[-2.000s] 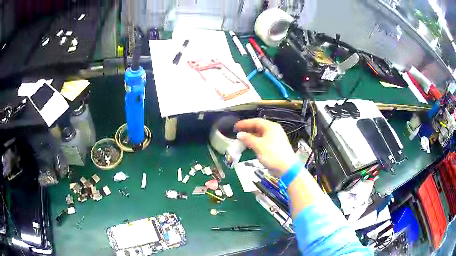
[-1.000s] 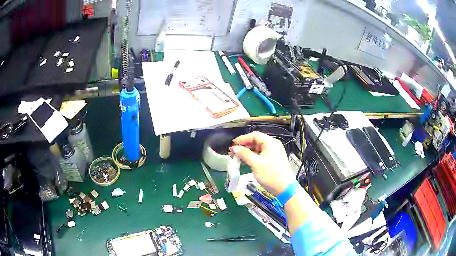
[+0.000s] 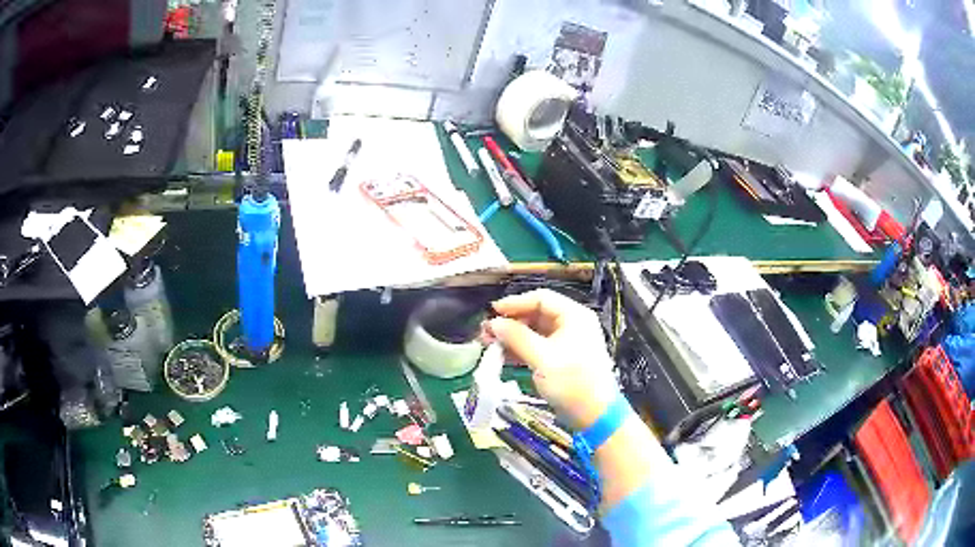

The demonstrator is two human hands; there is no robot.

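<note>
My right hand (image 3: 556, 358), bare with a blue wrist band, reaches in from the lower right. Its thumb and index finger pinch the top of a small white dropper bottle (image 3: 486, 390), which hangs upright beside the tape roll and over the pen bundle. The open phone (image 3: 283, 524) lies at the bottom edge, partly cut off, with its white battery area and circuitry showing. Dark tweezers (image 3: 467, 521) lie to its right. My left hand is not in view.
Loose small parts (image 3: 160, 436) lie left; others (image 3: 412, 436) lie mid-bench. A blue electric screwdriver (image 3: 257, 272) hangs over a ring beside a screw dish (image 3: 197, 370). A tape roll (image 3: 444, 337) stands behind the hand, and pens (image 3: 545, 454) lie below it. A raised shelf (image 3: 390, 283) crosses behind.
The view has shifted, so the bench things sit lower and further left. My right hand now shows the white bottle clearly, hanging below its fingertips; earlier it was less distinct beside the tape roll.
</note>
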